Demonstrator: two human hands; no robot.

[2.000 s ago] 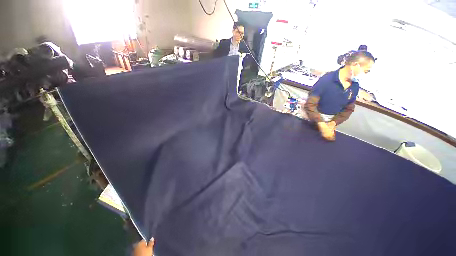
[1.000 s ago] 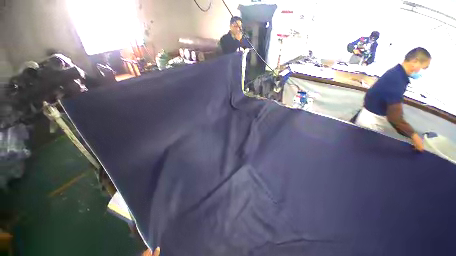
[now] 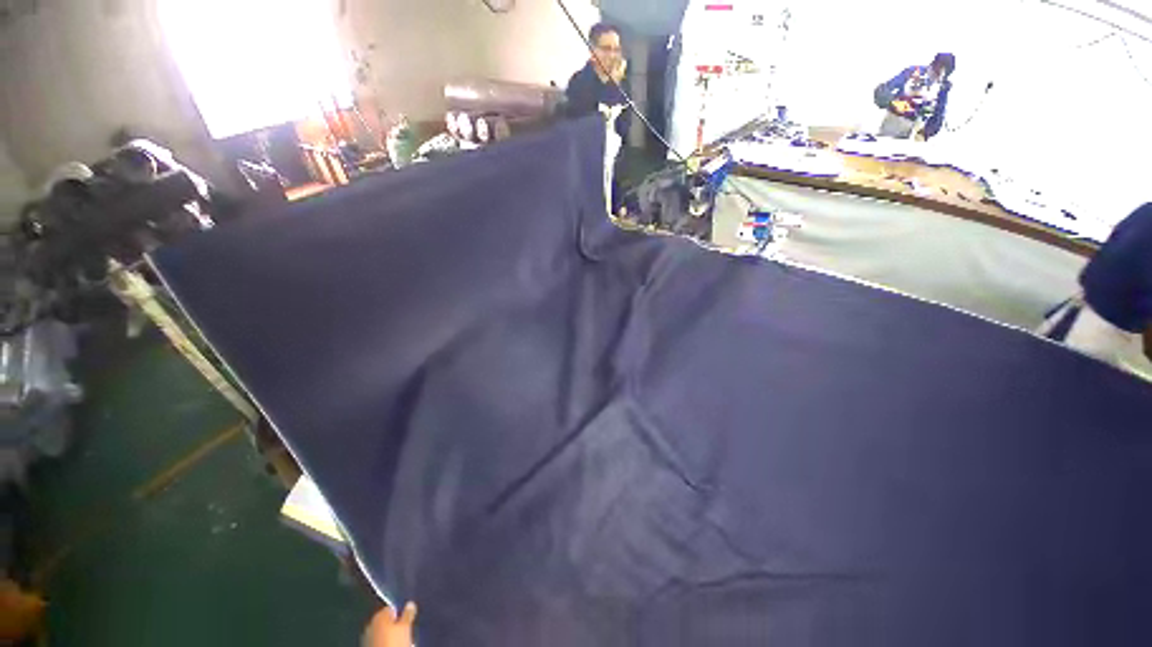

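Note:
A huge dark navy cloth [image 3: 783, 417] fills the middle and right of the view. Its far left part rises to a raised corner at the back, and ridges and slack folds run through its middle. A thin pale selvedge [image 3: 281, 436] runs down its left side. My left hand [image 3: 392, 624], cut off by the bottom edge, pinches the cloth at this selvedge. My right hand is out of the picture.
A worker in navy [image 3: 1118, 284] is cut off at the right edge, beyond the cloth. Another person [image 3: 594, 82] stands behind the raised corner. A third is at the white-topped, brown-edged table [image 3: 910, 190]. Dark bundles [image 3: 114, 202] lie left, above green floor [image 3: 164, 544].
The worker in navy has moved right along the far edge, now mostly out of view with hands unseen. My left hand still pinches the selvedge, slightly further right in the picture.

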